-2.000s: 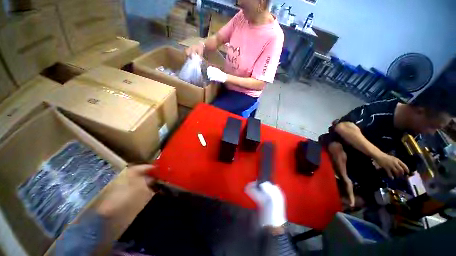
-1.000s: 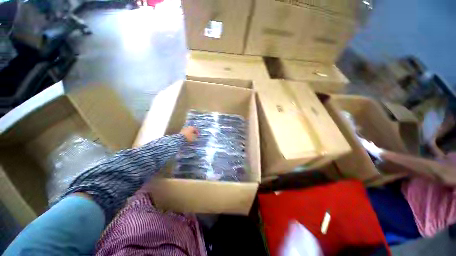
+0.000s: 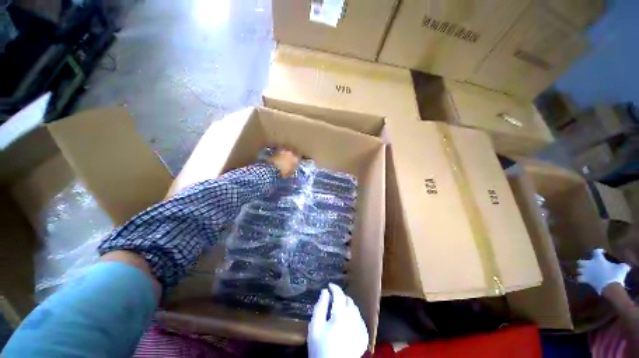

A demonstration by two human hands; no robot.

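Observation:
The packing carton [image 3: 364, 231] stands open before me, with bagged housings [image 3: 301, 210] lying in rows, dark and shiny through clear plastic. My left hand [image 3: 284, 162], bare, is at the far left end of the rows. Its fingers are small and partly hidden, so I cannot tell whether they grip a piece. My right hand [image 3: 338, 325], in a white glove, is over the near right corner of the carton beside the nearest bagged pieces. Its fingers point forward and no held thing shows. Its lower part is cut off by the picture's edge.
The bag carton [image 3: 105, 150] is open at the left with whitish bubble bags [image 3: 70, 238]. Closed taped cartons [image 3: 455, 210] adjoin on the right, with more stacked behind. Another open carton [image 3: 560, 245] is at far right, with a co-worker's gloved hand [image 3: 601, 271]. The red table cover [image 3: 476, 346] shows below.
The view has swung left from the red table to the carton. My left hand is farther along the rows. My right hand has come from over the table to the carton's near corner.

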